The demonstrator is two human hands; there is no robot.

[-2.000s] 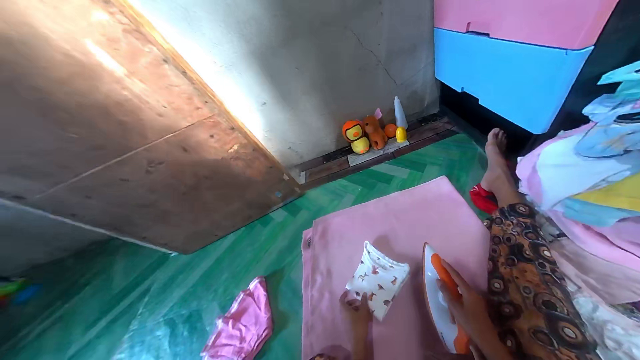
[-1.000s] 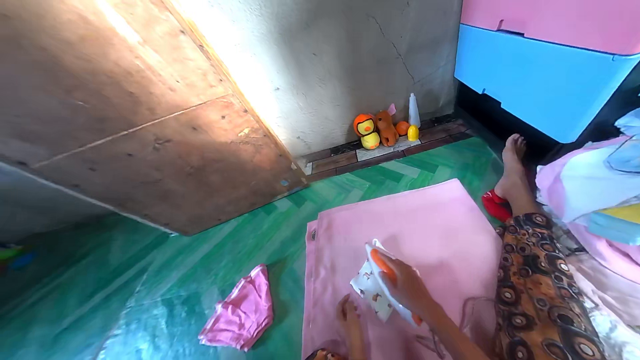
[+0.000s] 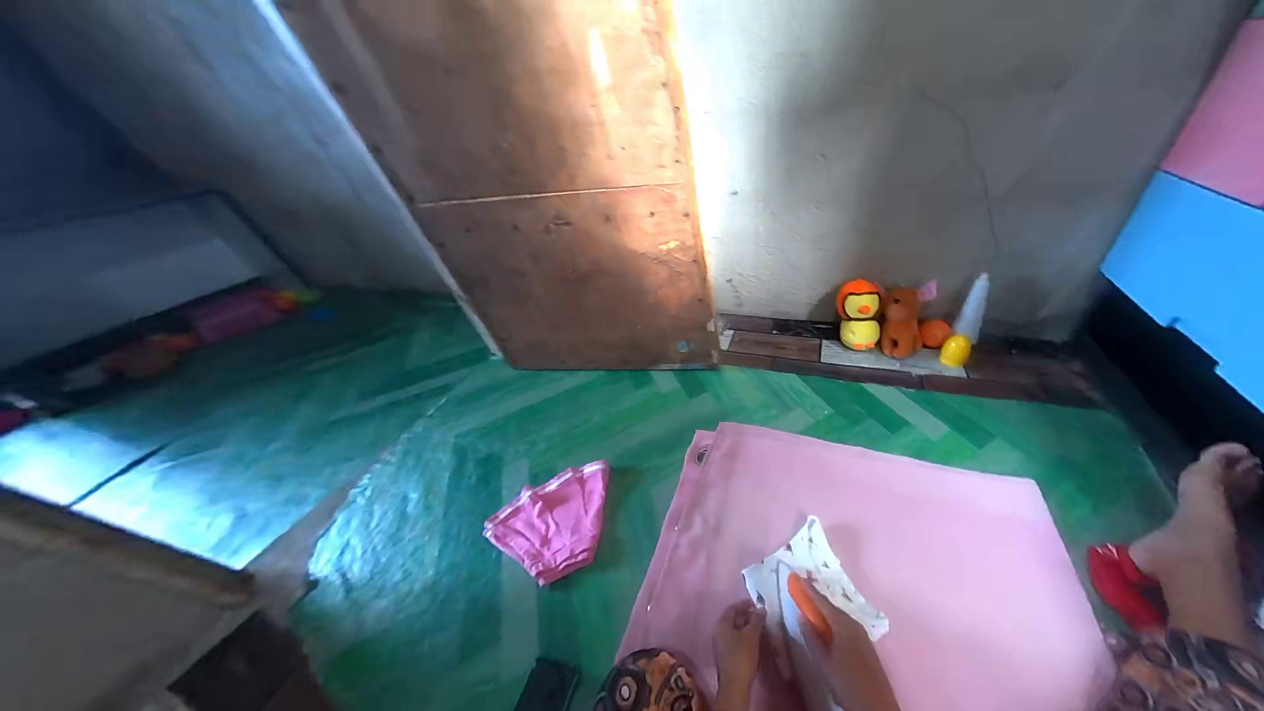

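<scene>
A folded pink cloth (image 3: 889, 553) lies on the green floor, and on it a small white patterned garment (image 3: 829, 573) is spread. My right hand (image 3: 839, 642) grips the orange handle of a white clothes iron (image 3: 790, 602), which rests over the garment's left part. Close to the iron's left side, my left hand (image 3: 739, 637) touches the garment's lower left edge with curled fingers; whether it pinches the fabric is unclear. A crumpled pink garment (image 3: 553, 523) lies on the floor to the left.
A wooden door (image 3: 553, 247) stands ajar beyond the floor. Plush toys (image 3: 879, 318) and a white bottle (image 3: 973, 308) sit along the wall. Blue and pink drawers (image 3: 1195, 267) are at the right, above a bare foot and a red item (image 3: 1124, 583). A dark phone-like object (image 3: 546, 686) lies at the bottom.
The iron, which stood right of the white garment two seconds ago, is now over it in my right hand. The view has swung left.
</scene>
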